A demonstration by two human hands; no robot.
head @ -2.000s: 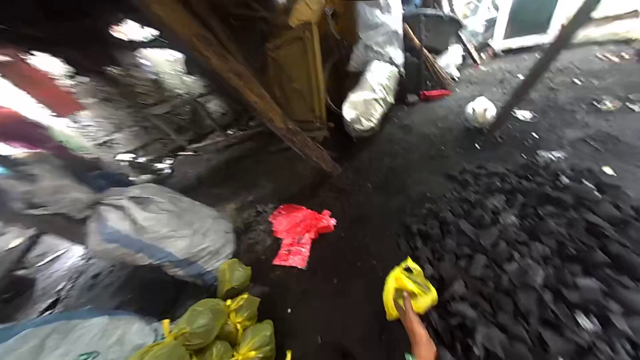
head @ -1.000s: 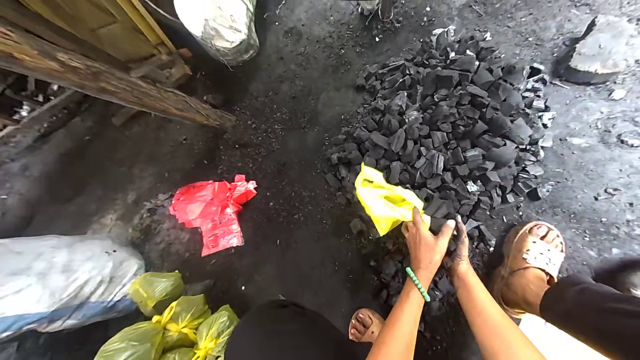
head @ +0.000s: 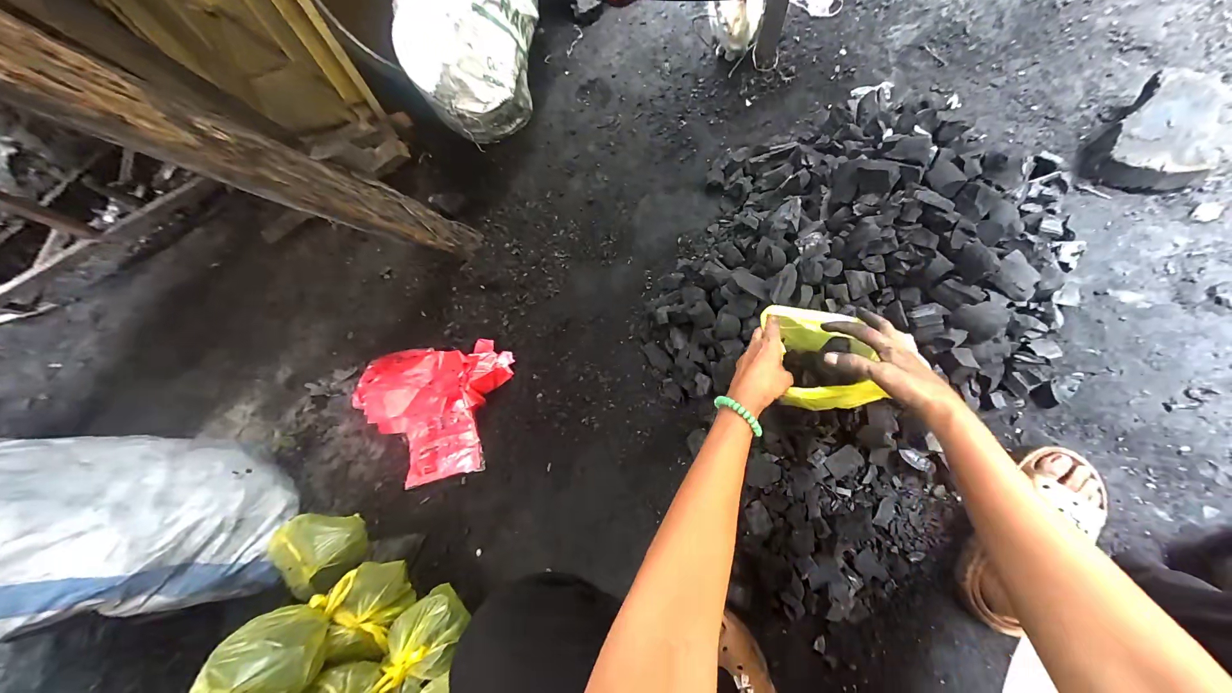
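My left hand (head: 763, 370), with a green bead bracelet at the wrist, grips the left rim of a yellow plastic bag (head: 835, 397). The bag's mouth is spread, and dark pieces show inside. My right hand (head: 890, 364), its fingers blackened, is at the bag's right side with fingers apart over the mouth; whether it holds anything is unclear. Under and around the bag lies a heap of charcoal pieces (head: 866, 221).
Red plastic bags (head: 423, 395) lie on the ground. Knotted yellow bags (head: 366, 611) sit by a white sack (head: 135, 520) at lower left. A wooden beam (head: 231, 144) slants across upper left. A stone block (head: 1169, 130) lies at right, a sandaled foot (head: 1068, 491) below.
The yellow bag, loosely held over the charcoal a second ago, now has its mouth spread. My right hand has moved to the bag's mouth. The view has tilted down since two seconds ago.
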